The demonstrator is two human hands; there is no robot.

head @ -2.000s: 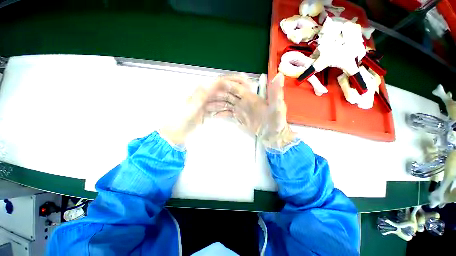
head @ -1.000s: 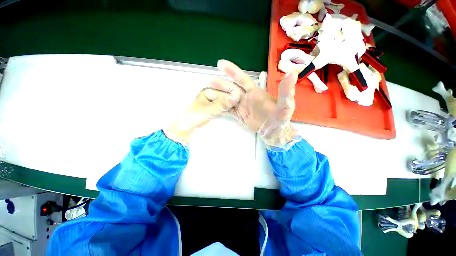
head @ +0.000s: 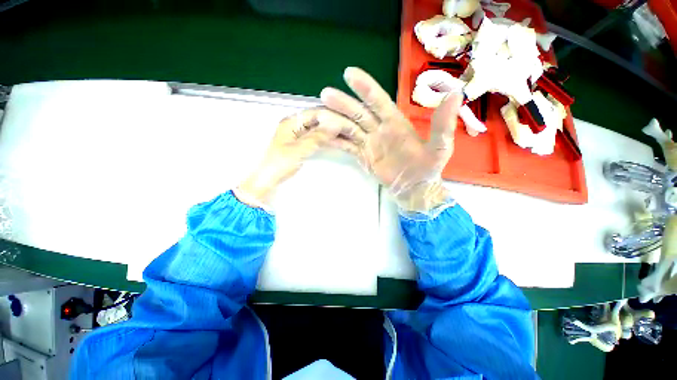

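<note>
My left hand [head: 291,151] and my right hand [head: 401,148] both wear thin clear gloves and are raised over the white work mat [head: 133,163]. My right palm is turned up, with the thumb and upper fingers spread, and it holds nothing. The fingers of my left hand are closed on the glove at the lower fingers of my right hand. The exact grip is partly hidden where the fingers overlap. No part is in either hand.
A red parts tray [head: 464,159] at the upper right holds cream ring-shaped parts [head: 438,87], a large pale moulded piece [head: 506,63] and red-and-black clips [head: 555,89]. Cream-and-clear assemblies [head: 638,211] stand at the right. A white bench machine [head: 33,319] is at lower left.
My hands were overlapping and blurred, then parted somewhat. My right hand has opened wider, its fingers pointing further up. My left fingers remain at my right fingers. The tray contents look unchanged.
</note>
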